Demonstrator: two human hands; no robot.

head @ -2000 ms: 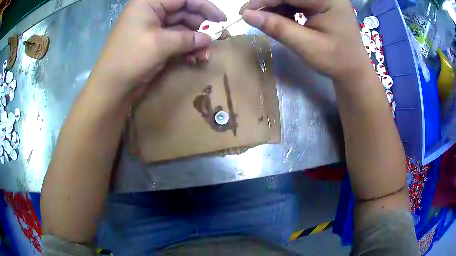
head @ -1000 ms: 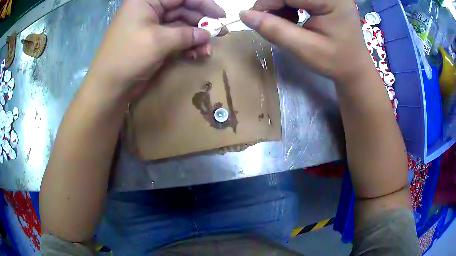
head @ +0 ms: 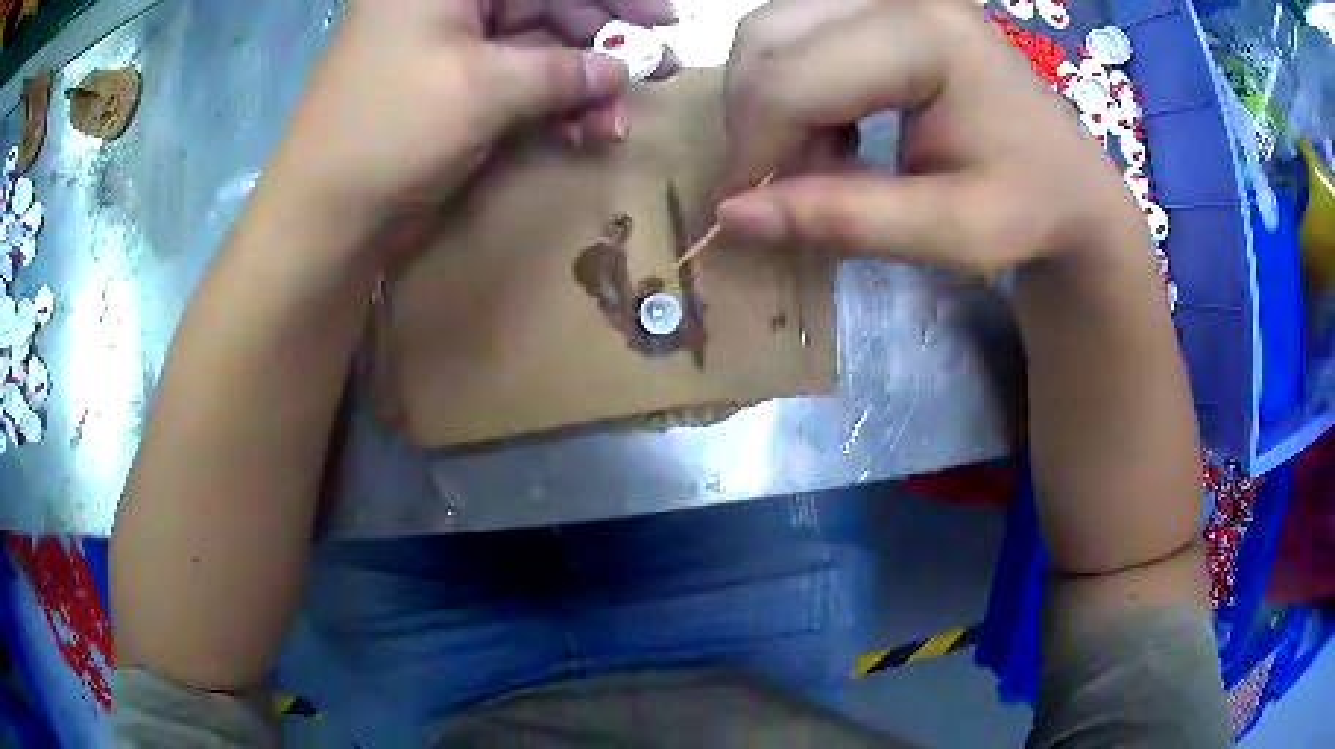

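My left hand [head: 491, 81], partly cut off by the top edge, holds a white disc part [head: 631, 50] with a red mark between its fingertips. My right hand [head: 893, 154] grips a thin pale glue stick [head: 710, 234] between thumb and finger. The stick's tip points down-left, above and slightly right of the small white glue cup [head: 660, 312]. The cup sits on the brown cardboard pad [head: 513, 359], among dark brown stains. Whether the tip touches the pad cannot be told.
White discs [head: 1105, 110] and small red parts [head: 1034, 49] lie at the right, beside a lavender-blue tray [head: 1193, 220]. More discs [head: 22, 293] and brown sole-shaped pieces [head: 106, 104] lie at the left. Bins with red pieces [head: 66, 600] stand below the metal bench [head: 586, 512].
My right hand has moved the stick away from the disc, down toward the cup. My left hand still holds the disc, slightly shifted. Red parts at the upper right are now uncovered.
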